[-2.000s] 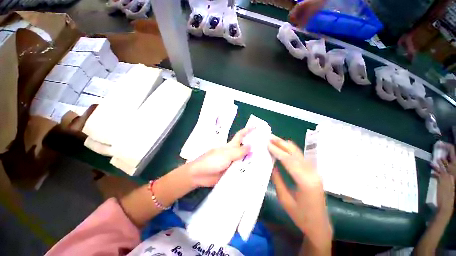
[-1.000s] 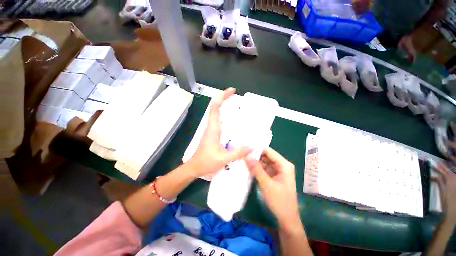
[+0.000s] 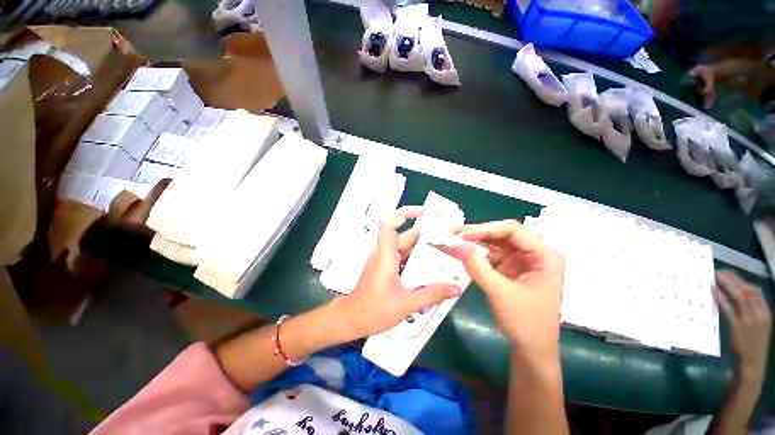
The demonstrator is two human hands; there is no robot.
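A long white card or leaflet (image 3: 399, 344) is held in front of me, tilted, over the bench's near edge. My left hand (image 3: 384, 285) grips it from the left, thumb across its face. My right hand (image 3: 518, 276) pinches a small white edge or flap at its upper part with thumb and fingers; whether that is a separate piece I cannot tell. A pile of similar long white sheets (image 3: 353, 229) lies just beyond my left hand. A broad overlapping row of white pieces (image 3: 633, 280) lies to the right of my right hand.
Two thick stacks of cream-white sheets (image 3: 263, 212) lie at left, beside a torn brown carton (image 3: 242, 81) and small white boxes (image 3: 119, 132). A pale post (image 3: 293, 68) and rail (image 3: 442, 170) divide the bench. Bagged items (image 3: 616, 119) and a blue bin (image 3: 582, 25) are beyond. Another person's hand (image 3: 746, 319) is at right.
The sheet has changed from a broad, spread shape to a narrower card. My right hand has risen to its upper part, and the left pile shows again. The bagged items have shifted right.
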